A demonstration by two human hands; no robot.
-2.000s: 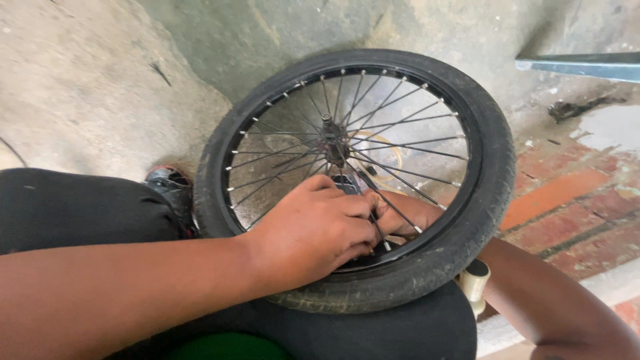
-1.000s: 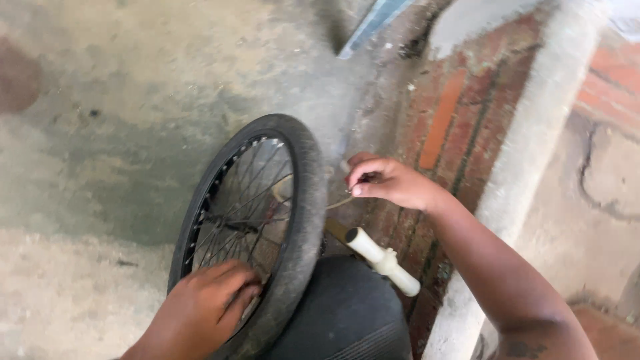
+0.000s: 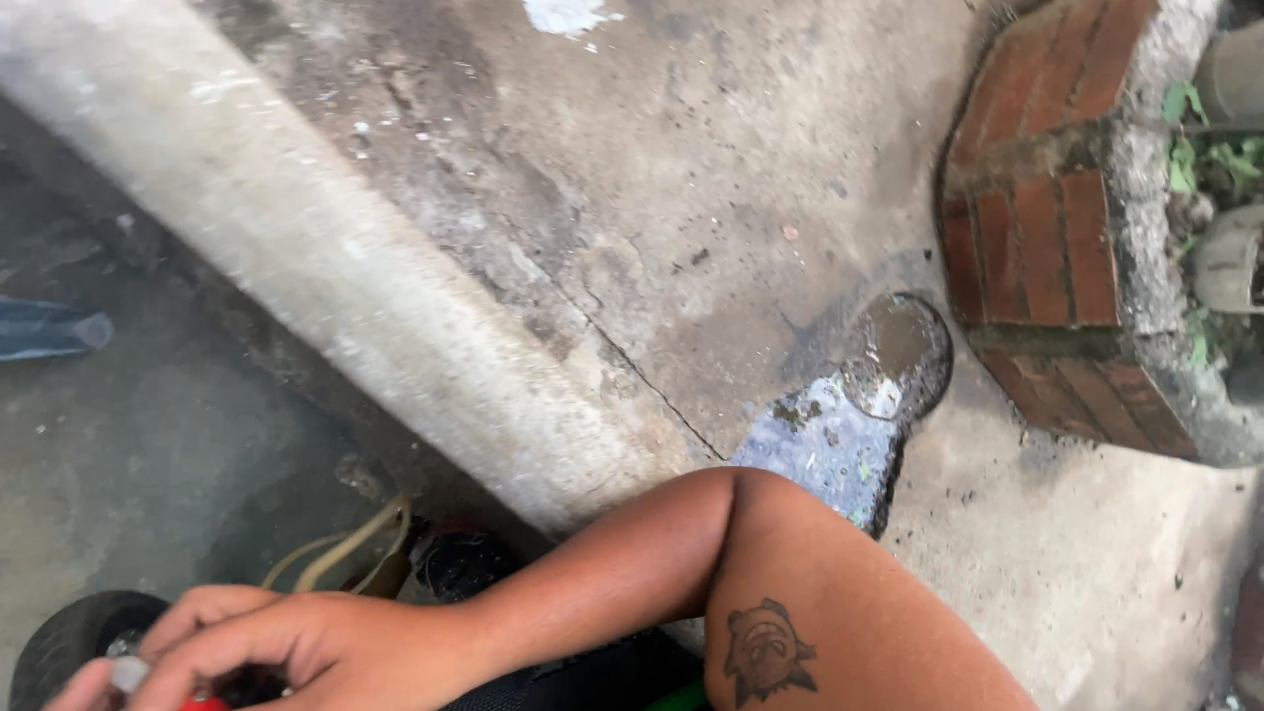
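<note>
My right hand [image 3: 296,647] is at the lower left of the head view, its arm reaching in from the lower right. Its fingers close around a small whitish piece [image 3: 128,674], too blurred to name. Just below, a red object [image 3: 202,702] shows partly under the fingers; whether the hand grips it too is unclear. Part of a black tyre [image 3: 49,647] lies behind the fingertips, with most of the wheel cut off or hidden. Beyond the knuckles is a loop of pale yellowish tube or cord [image 3: 346,553]. My left hand is not visible.
A raised concrete kerb [image 3: 395,296] crosses diagonally. Beyond it are cracked paving and a wet, puddled hollow [image 3: 839,434]. A brick planter [image 3: 1047,237] stands at the right. A bluish bar end [image 3: 59,329] juts in at the left. Dark clothing lies below my forearm.
The view has swung far to the right. Two seconds ago both hands were at the wheel's spokes; one second ago my right hand was off the wheel.
</note>
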